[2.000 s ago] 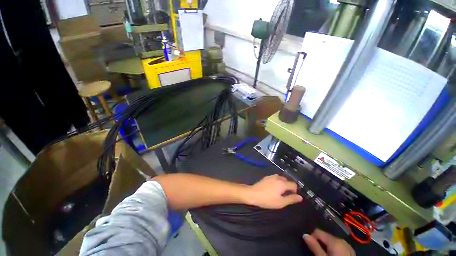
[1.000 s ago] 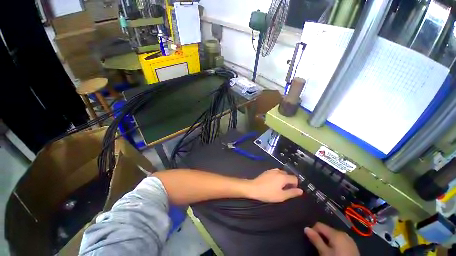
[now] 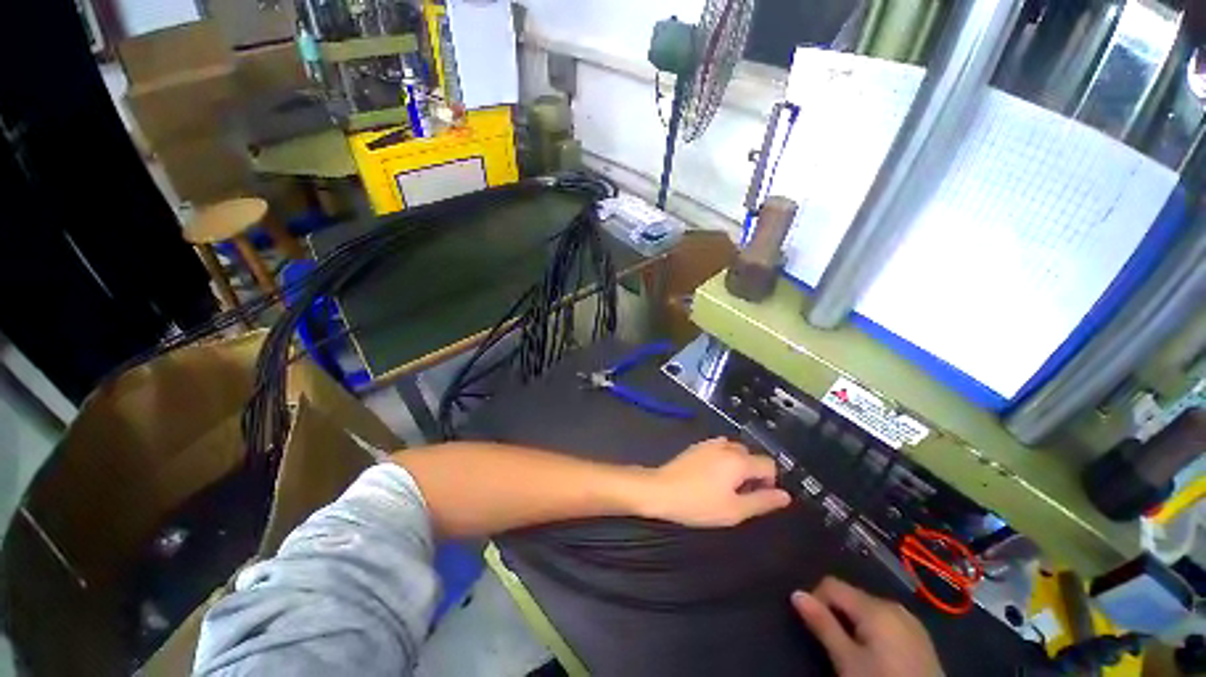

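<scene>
My left hand [image 3: 714, 484] is at the front edge of the mould, fingers bent towards the metal loading bar [image 3: 833, 507]; whether its fingertips hold a cable end is too small to tell. My right hand [image 3: 866, 632] is at the bottom edge, partly cut off, thumb and fingers near the cables; its grip is unclear. Black cables [image 3: 622, 562] lie in a loose curve on the black-covered table [image 3: 529, 443], under my left forearm. The dark mould [image 3: 794, 423] lies beneath the pale green press platen [image 3: 972, 463].
Blue-handled nippers [image 3: 642, 384] lie left of the mould. Orange-handled scissors [image 3: 942, 569] lie at its right end. Cables drape over the green side table [image 3: 437, 298] towards an open cardboard box [image 3: 337, 456] at left. Steel tie bars [image 3: 913, 172] stand before white sheets.
The view has shifted slightly. Both hands keep nearly the same place by the mould and cables, with only small finger movements.
</scene>
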